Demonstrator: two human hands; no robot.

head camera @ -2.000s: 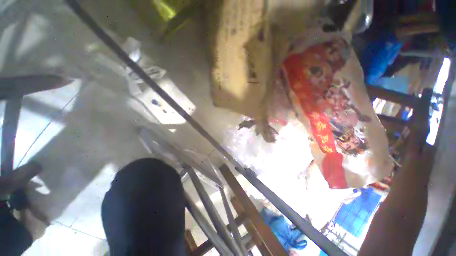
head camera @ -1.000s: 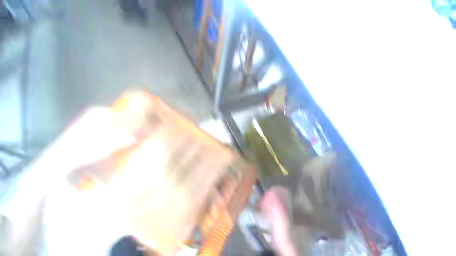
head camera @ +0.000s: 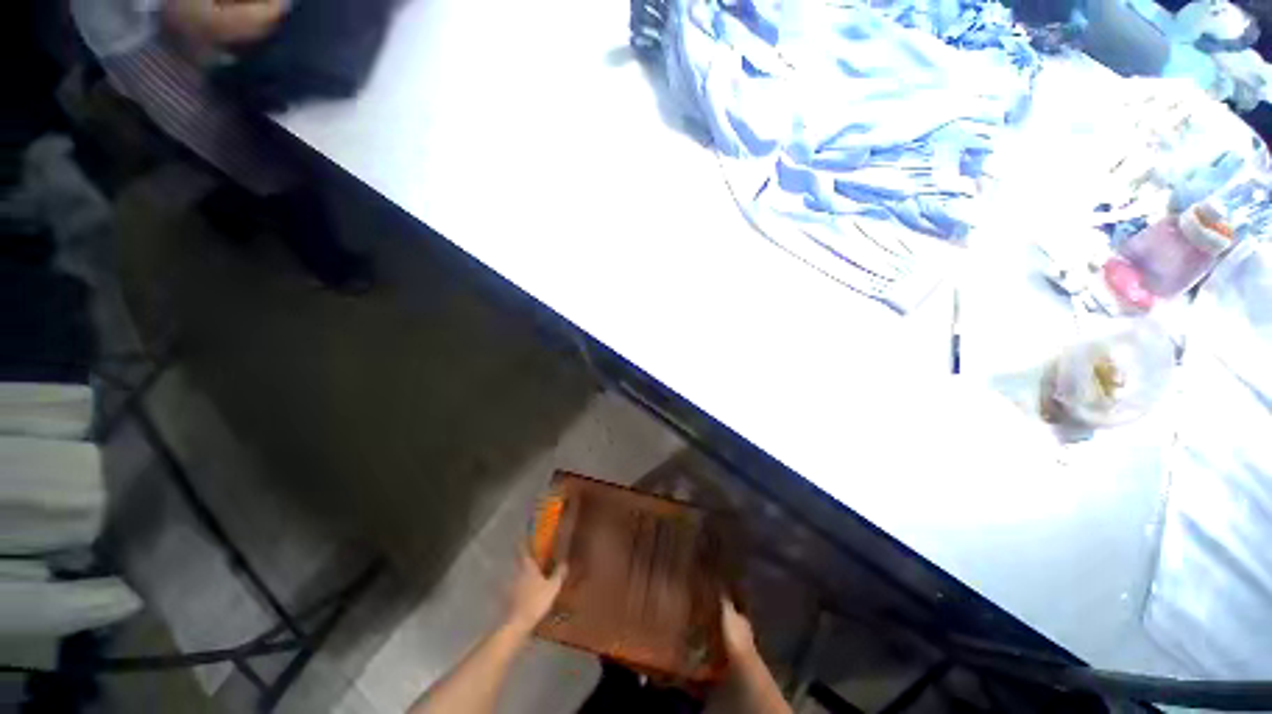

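A low stool with an orange-brown slatted wooden top (head camera: 635,579) is held in front of me, beside the table's near edge. My left hand (head camera: 537,593) grips its left edge, near a bright orange patch. My right hand (head camera: 737,635) grips its right edge, with the fingers partly hidden by the stool. The stool's legs are hidden under its top.
The white table (head camera: 586,209) runs diagonally, bearing light blue shirts (head camera: 865,126), a thin dark stick (head camera: 956,332), a pink bottle (head camera: 1165,258) and a clear bag with yellowish contents (head camera: 1102,380). Another person (head camera: 209,98) is at the far left. Dark metal frames (head camera: 209,509) stand at left.
The view has swung from under the table and the floor up to the tabletop. The stool, large and blurred at lower left one second ago, now appears smaller at bottom centre between both hands.
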